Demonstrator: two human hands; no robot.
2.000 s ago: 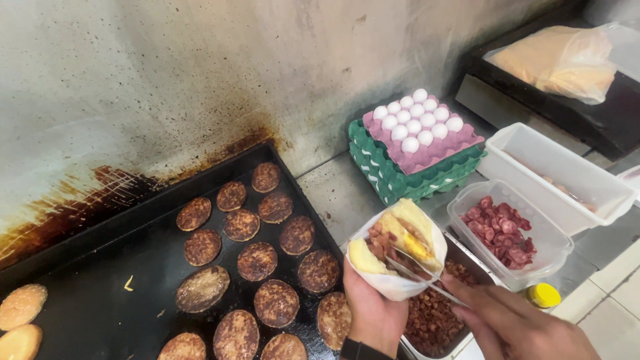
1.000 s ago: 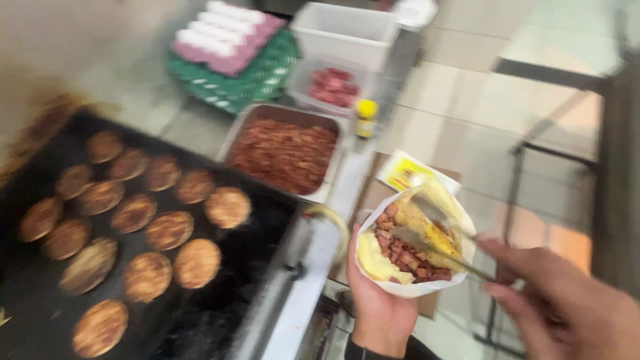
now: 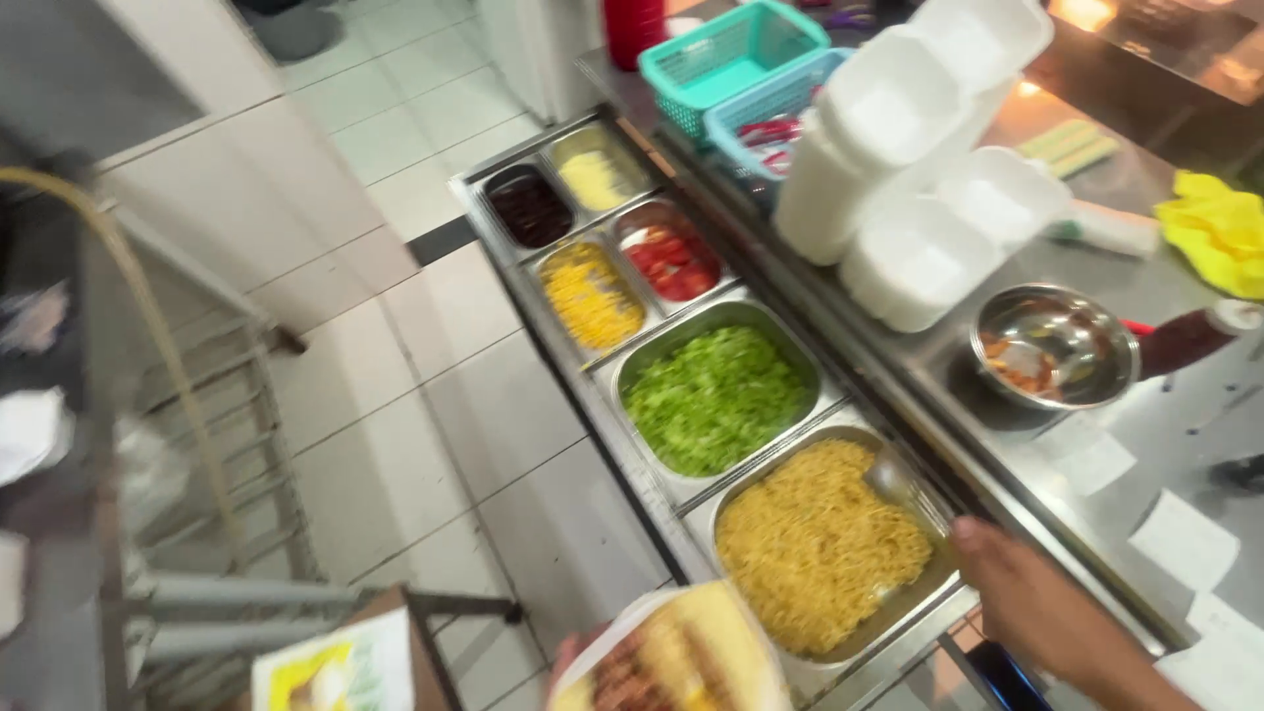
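At the bottom edge, a filled bread in white paper (image 3: 681,657) shows chopped meat and something yellow inside. Only a blurred bit of my left hand (image 3: 567,654) appears at its left side, holding it. My right hand (image 3: 1032,602) is by the right rim of a steel pan of thin shredded yellow food (image 3: 825,548); its fingers are mostly hidden and no tool is plain in it. A metal utensil (image 3: 894,479) rests in that pan. Beyond lie pans of chopped lettuce (image 3: 716,400), corn (image 3: 591,296), diced tomato (image 3: 673,262), a dark food (image 3: 530,207) and a pale yellow one (image 3: 594,180).
On the steel counter at right stand stacked white containers (image 3: 894,94), a steel bowl (image 3: 1055,346), a sauce bottle (image 3: 1185,341), plastic baskets (image 3: 731,59), a yellow cloth (image 3: 1215,232) and paper slips (image 3: 1185,541). A metal rack (image 3: 232,425) stands at left on the tiled floor.
The view has swung from the griddle to the pans of toppings. My right hand has left the bread, where it was working a utensil in the filling; the bread is still in my left.
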